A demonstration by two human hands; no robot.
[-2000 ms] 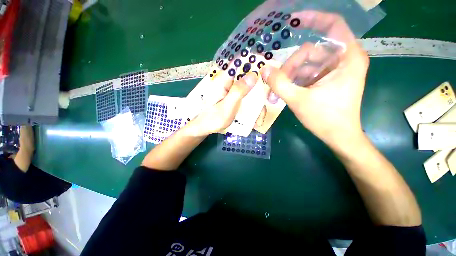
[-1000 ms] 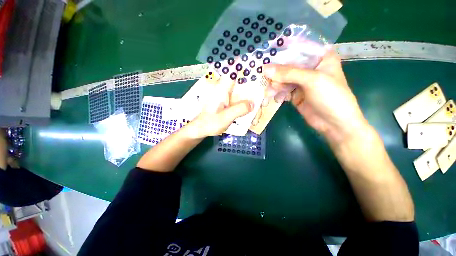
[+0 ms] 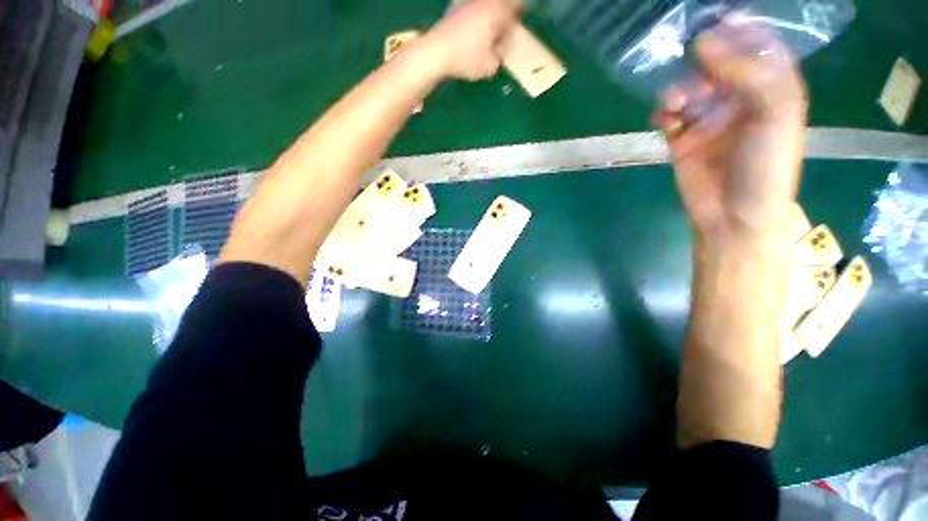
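My left hand [image 3: 470, 43] reaches to the far side, blurred, its fingers closed over the upper end of a cream panel [image 3: 535, 67]; that end is hidden. My right hand [image 3: 748, 137], raised at the upper right and blurred, holds a clear film sheet [image 3: 651, 36] with blurred dark rows and glossy folds. A cream panel [image 3: 490, 244] with dark camera circles at its upper end lies at centre, partly over a dark dotted sheet [image 3: 438, 280]. A pile of cream panels [image 3: 371, 229] lies left of it, partly over a white-backed dot sheet [image 3: 324, 303].
More cream panels [image 3: 836, 305] lie at the right, partly behind my right arm. Crumpled clear plastic [image 3: 906, 219] is at the far right. Dark dotted sheets [image 3: 211, 209] and a clear bag [image 3: 178, 290] lie left. A pale strip [image 3: 570, 155] crosses the green surface. A grey box stands upper left.
My hands have come apart. My left hand has moved away to the far side; my right hand and the film have moved right. A panel now lies apart at centre, on the dotted sheet.
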